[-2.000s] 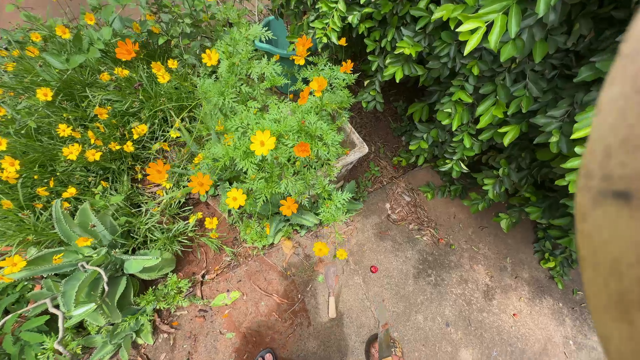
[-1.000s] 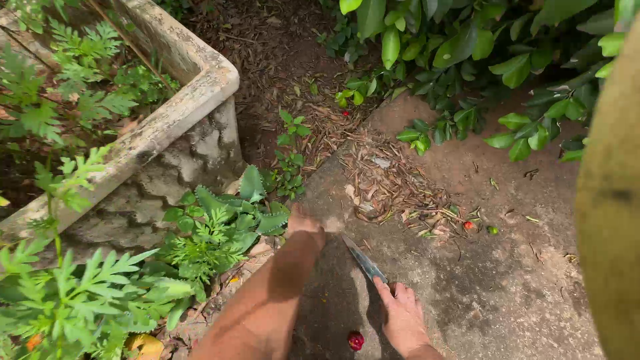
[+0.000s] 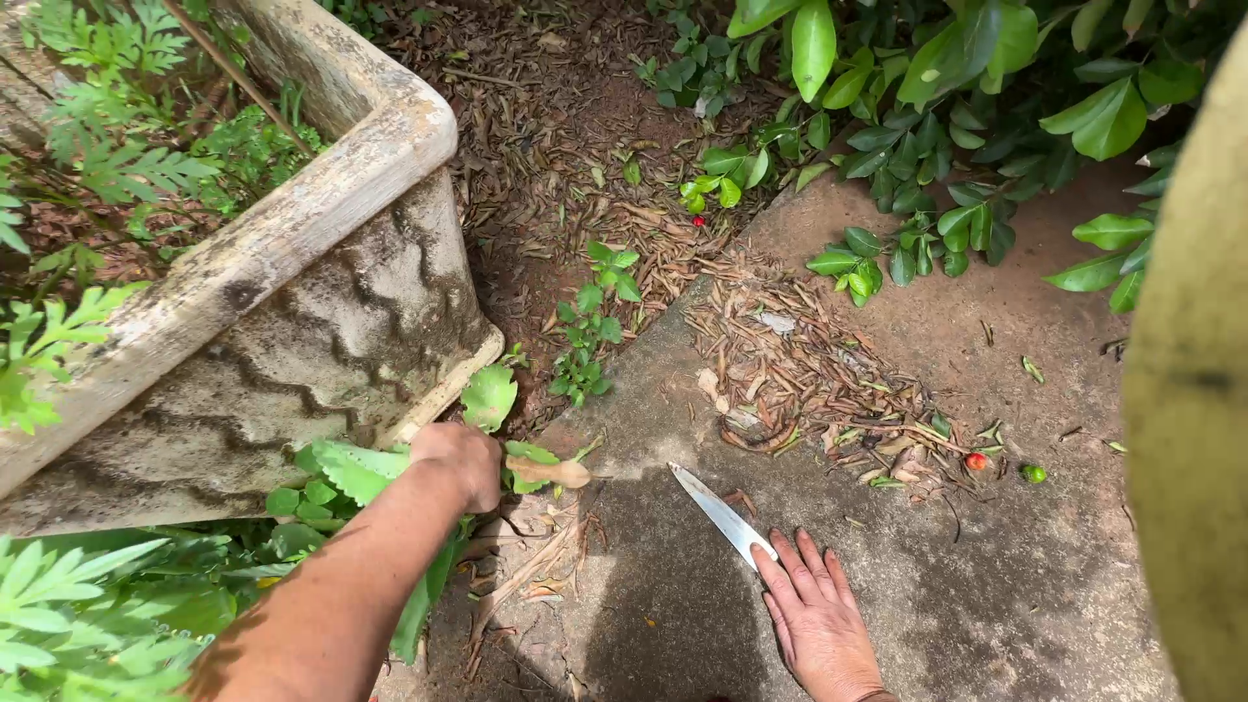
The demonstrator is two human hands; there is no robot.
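Note:
Beside the planter's lower corner, my left hand (image 3: 456, 468) is closed among broad succulent leaves (image 3: 356, 470). A rounded light-brown wooden handle (image 3: 561, 474) sticks out to its right, apparently held in the fist; the rest of it is hidden. My right hand (image 3: 817, 614) lies palm down on the concrete, fingers extended, over the near end of a knife. The knife's metal blade (image 3: 717, 512) points up and left, flat on the slab. Its handle is covered by the right hand, so whether the fingers grip it cannot be told.
A weathered concrete planter (image 3: 292, 219) rises at the left. Dry leaf litter (image 3: 809, 375) covers part of the slab, with a red fruit (image 3: 975, 461) and a green fruit (image 3: 1033, 474) nearby. A leafy shrub (image 3: 936, 146) overhangs the upper right. A blurred yellowish edge (image 3: 1185, 390) fills the far right.
The view has moved down close to the planter corner since the first frame. Since the second, my left hand has moved left to the succulent leaves, and my right hand's fingers have spread over the knife.

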